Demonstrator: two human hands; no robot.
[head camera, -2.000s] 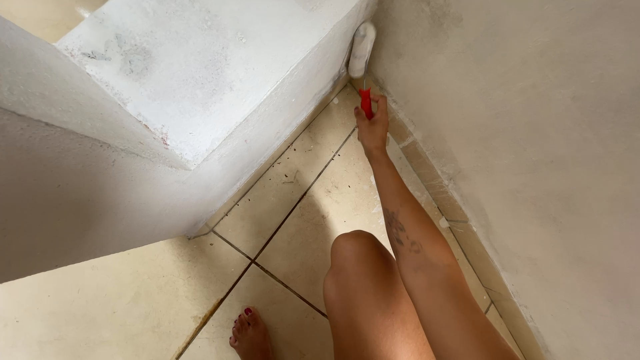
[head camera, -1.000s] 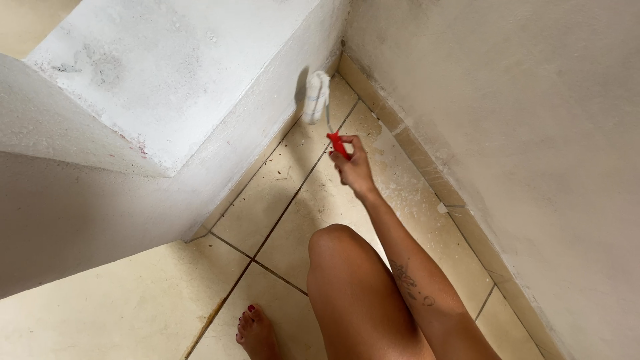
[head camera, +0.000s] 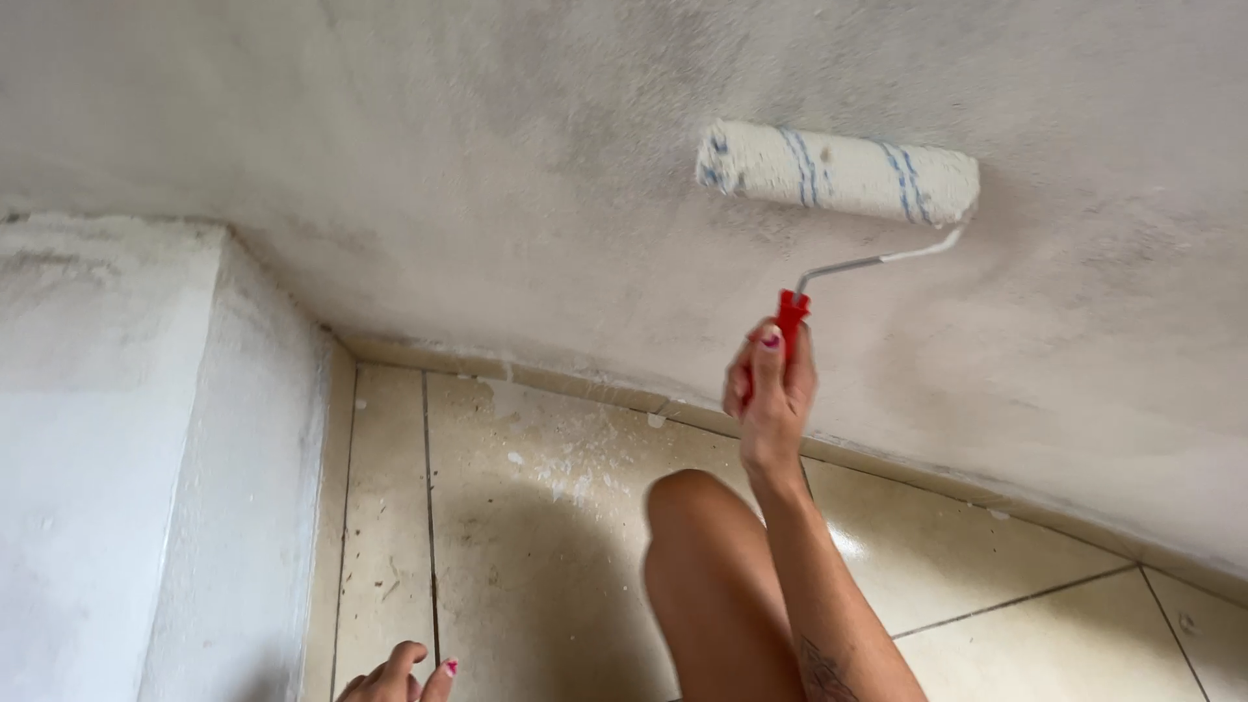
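My right hand (head camera: 773, 390) grips the red handle of a paint roller (head camera: 838, 174), its thumb lying along the handle. The roller's white sleeve with blue stripes lies roughly level against the patchy, grey-white wall (head camera: 546, 214); a bent metal rod, partly coated white, joins it to the handle. At the bottom edge, my left hand (head camera: 398, 675) shows only its fingers and thumb, spread apart over the tiled floor with nothing between them. The rest of that hand is out of view.
A white-painted wall block (head camera: 107, 419) stands at the left and meets the wall in a corner. Beige tile skirting (head camera: 877, 458) runs along the wall's foot. White paint spots and dark crumbs lie on the floor tiles (head camera: 526, 546). My bent knee (head camera: 697, 526) is close to the wall.
The roller, held above the floor near the corner one second ago, is now on the wall. My left hand has come into view. The view has swung toward the wall.
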